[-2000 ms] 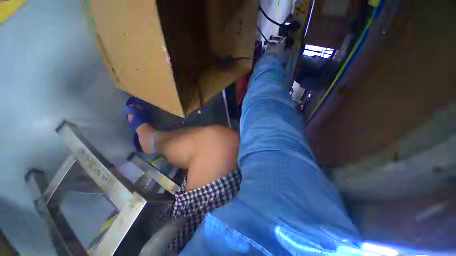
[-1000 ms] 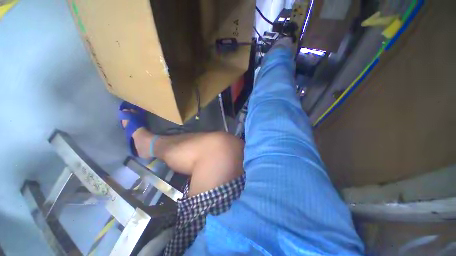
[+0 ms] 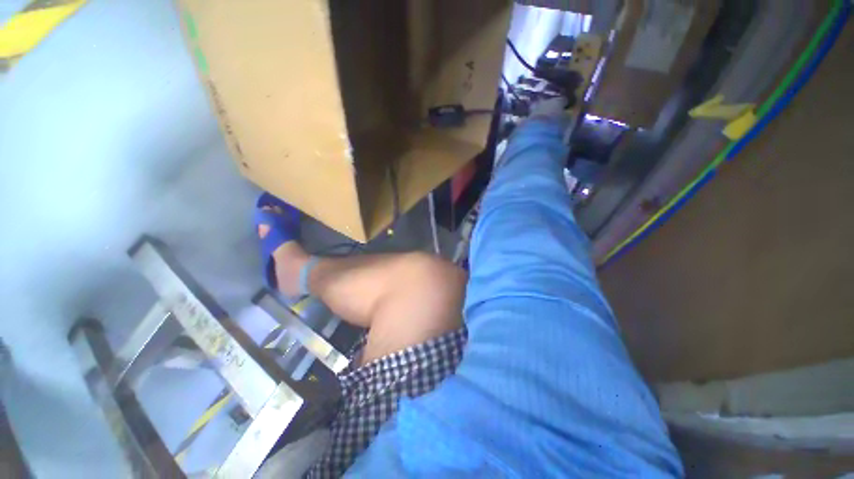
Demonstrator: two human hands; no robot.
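One blue sleeve crosses the middle of the head view toward the top; it looks like my right arm. My right hand is small and blurred at the far end, gloved or greyish, among dark cords and fittings. It touches or lies over a pale strip, perhaps a power outlet. Its fingers and anything in them cannot be made out. My left hand is not in view.
A large open cardboard box stands left of the arm, with a small dark block and cords at it. A bare knee, a blue sandal and a metal-legged stool are lower left. A brown curved surface is at right.
The view has shifted, so the box, stool and leg sit further right and lower. The far end of the arm shows lower and clearer. The hand stays among the cords.
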